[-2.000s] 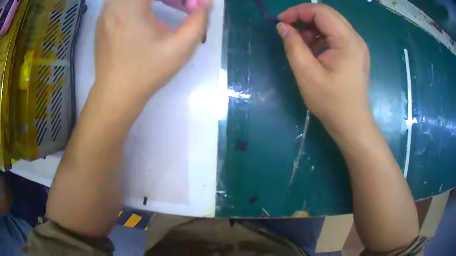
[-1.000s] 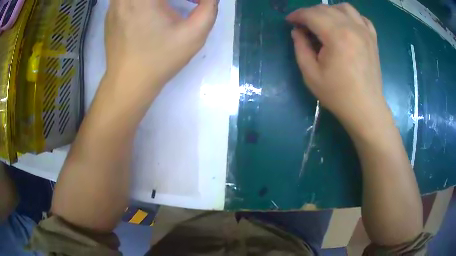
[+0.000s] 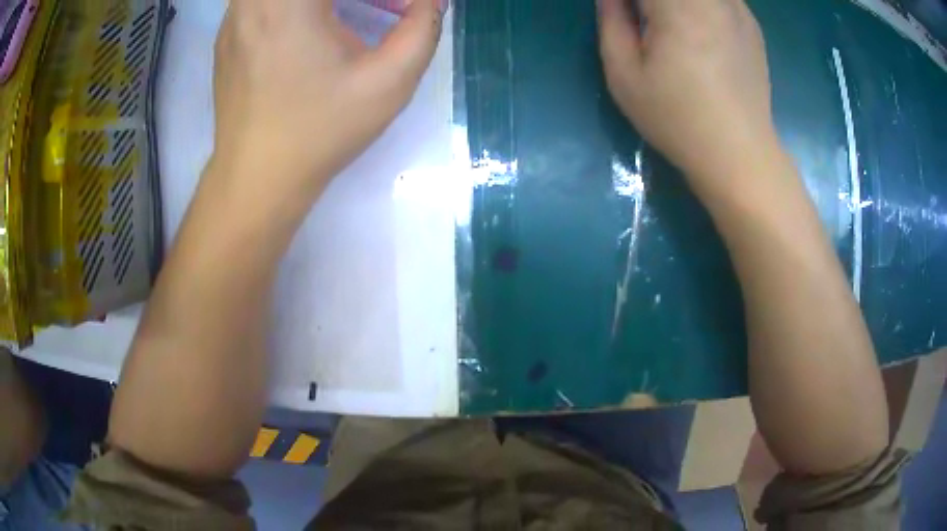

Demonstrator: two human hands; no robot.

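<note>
My left hand (image 3: 317,78) is over the white sheet (image 3: 343,301) at the top, its fingertips cut off by the top edge. A pink unit (image 3: 372,12) shows between its thumb and fingers, mostly hidden and cut off by the edge; the hand holds it. My right hand (image 3: 691,78) is over the green mat (image 3: 550,228), apart from the left hand. Its thumb and fingertips reach the top edge and are cut off, so I cannot tell whether anything is between them.
A vented grey metal box (image 3: 114,156) covered in yellow film stands at the left, with a pink unit (image 3: 12,36) on top. Small dark pieces lie on the mat (image 3: 506,258) and sheet (image 3: 313,391). A person's leg (image 3: 42,482) shows at lower left.
My right hand has moved up towards the top edge, and its fingertips have left the picture. My left hand stays near the same place, with more of the pink unit showing than one second ago.
</note>
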